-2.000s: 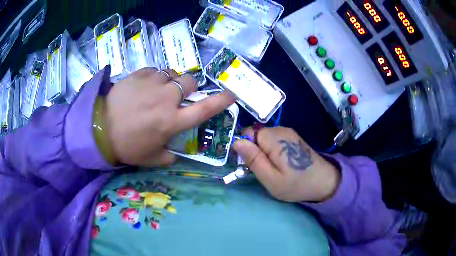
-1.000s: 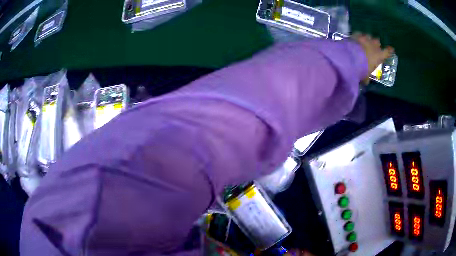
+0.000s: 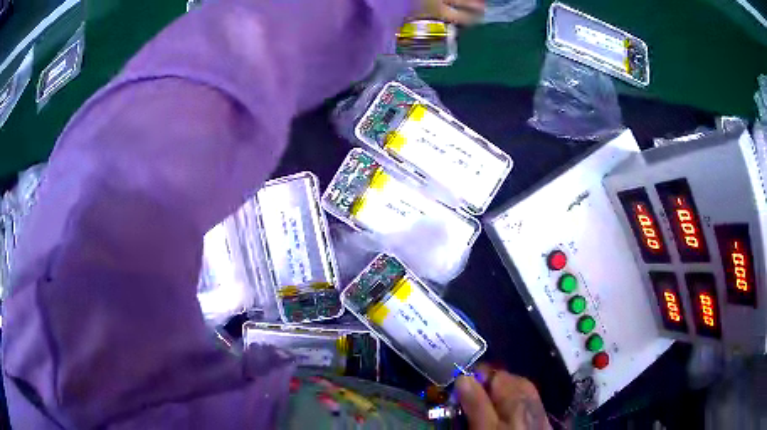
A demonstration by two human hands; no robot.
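Observation:
My left arm, in a purple sleeve, reaches up across the view. My left hand [image 3: 452, 11] is cut off by the top edge, at a power bank unit [image 3: 425, 50] on the green belt; its grip is hidden. My right hand [image 3: 505, 401] is at the bottom edge, thumb and finger pinched on test lead plugs [image 3: 441, 411] with silvery metal and blue parts. Beside it a semi-finished power bank [image 3: 416, 323] lies tilted on the dark mat. Another unit [image 3: 311, 346] lies near my lap, partly hidden by my sleeve.
The white tester box [image 3: 559, 231] with red readouts stands at right. Several open units [image 3: 441, 149] lie mid-mat, some in clear bags. Another unit [image 3: 595, 40] lies on the green belt [image 3: 505, 63], above a crinkled clear bag [image 3: 576, 101].
My left hand has left the unit at my lap and gone up to the belt, then shifted left along it. The view has tilted up. My right hand stays low with the plugs.

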